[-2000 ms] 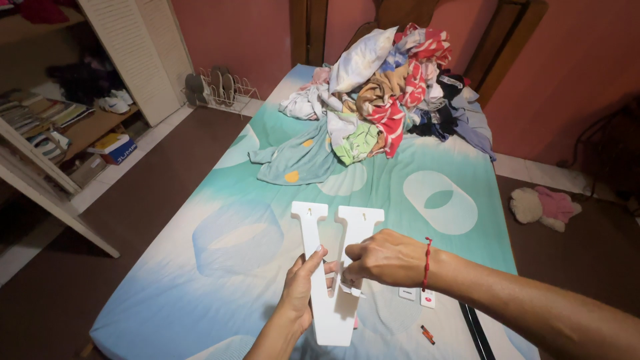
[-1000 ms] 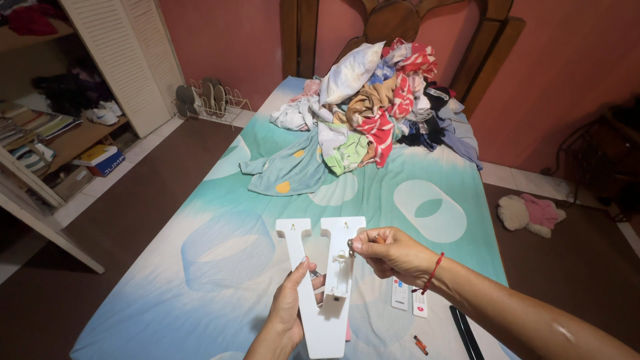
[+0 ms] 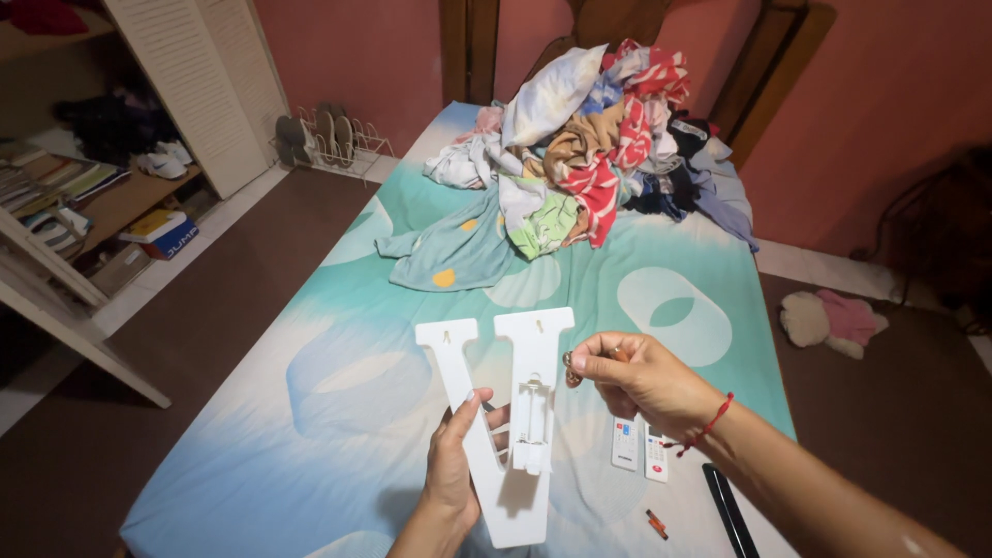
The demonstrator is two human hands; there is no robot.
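My left hand (image 3: 457, 461) grips the left arm of a white V-shaped letter (image 3: 515, 508), held back side up over the bed. An empty battery compartment (image 3: 533, 418) shows uncovered in the letter's right arm. Just right of the letter, my right hand (image 3: 639, 376) pinches a small brownish metallic object (image 3: 572, 370), too small to name surely; a copper-coloured end, perhaps of a battery, shows between its fingers. A red cord bracelet circles that wrist. Two white remote controls (image 3: 625, 443) lie below the right hand, and small orange-and-black batteries (image 3: 656, 525) lie nearer the front.
Crumpled clothes and a pillow (image 3: 554, 97) are heaped at the bed's head. A long black object (image 3: 728, 511) lies at the right front. Beyond the bed are a stuffed toy (image 3: 833, 322) on the floor, a wire shoe rack (image 3: 341, 143) and open shelves (image 3: 116, 205).
My right hand has moved from the letter's battery compartment to its right. The compartment's inside, hidden behind the hand two seconds ago, is visible now.
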